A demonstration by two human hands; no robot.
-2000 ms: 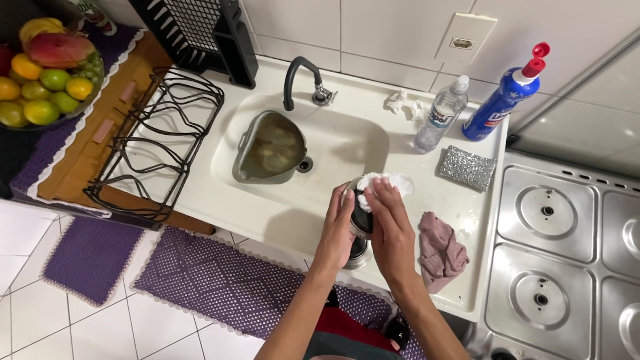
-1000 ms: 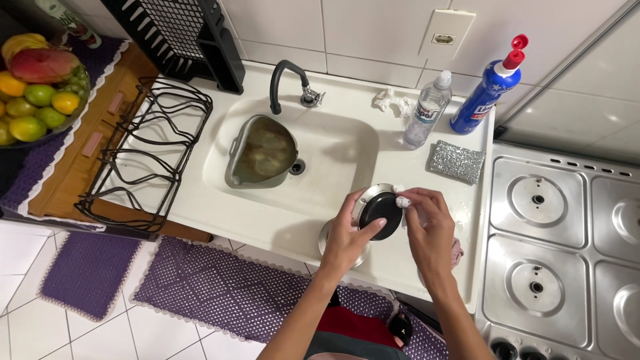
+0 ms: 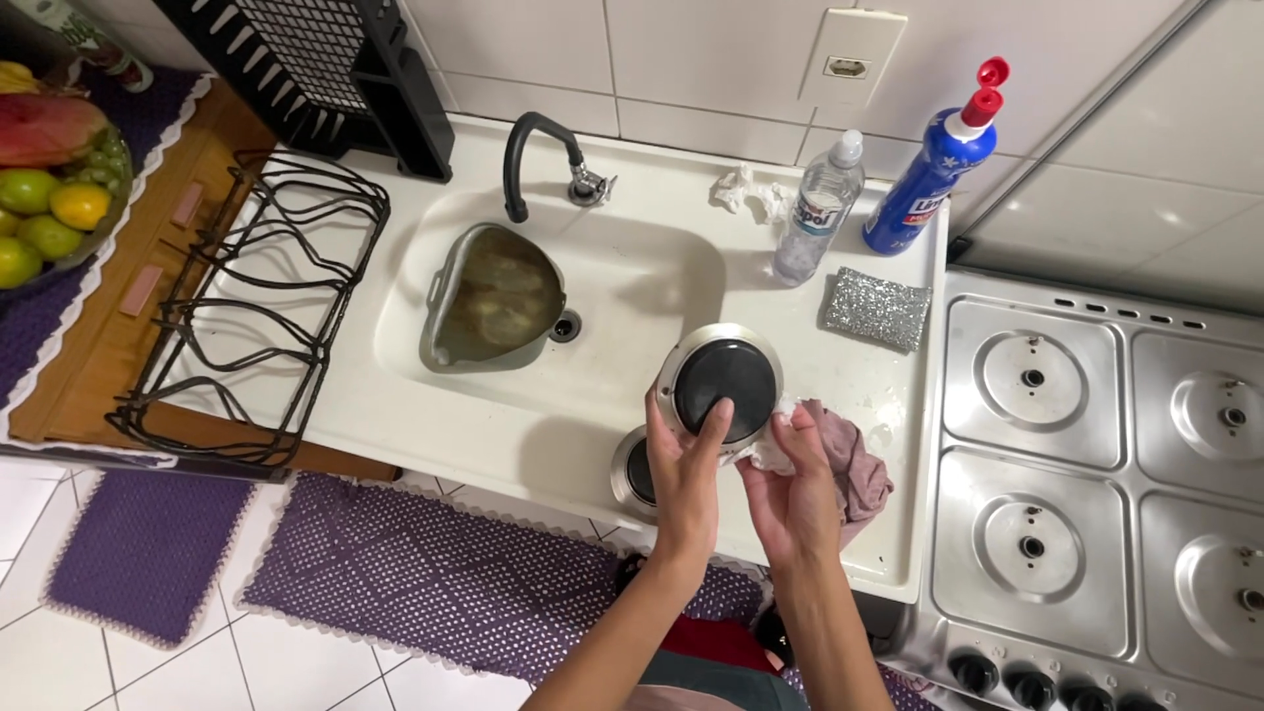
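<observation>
My left hand (image 3: 691,454) grips a round metal stove burner with a black cap (image 3: 727,387), thumb on the cap, over the sink's front right edge. My right hand (image 3: 798,464) pinches a crumpled white paper wad (image 3: 772,450) against the burner's lower right rim. Another black-capped burner (image 3: 640,470) lies on the counter, partly hidden behind my left hand. Beside my right hand is a crumpled mauve cloth (image 3: 851,460). A silver scouring sponge (image 3: 877,308) lies farther back, near a clear plastic bottle (image 3: 818,212) and a blue bottle with its red cap flipped up (image 3: 918,188).
In the white sink (image 3: 652,286), a grey basin (image 3: 499,296) holds murky water below the black faucet (image 3: 533,148). Black pan grates (image 3: 267,296) and a dish rack (image 3: 326,79) stand left. The steel stovetop (image 3: 1032,395) adjoins the right side. Crumpled paper (image 3: 749,193) lies behind the sink.
The white paper, on top of the burner two seconds ago, is now at its lower right rim. The burner's black cap faces up in view, and the second burner shows more.
</observation>
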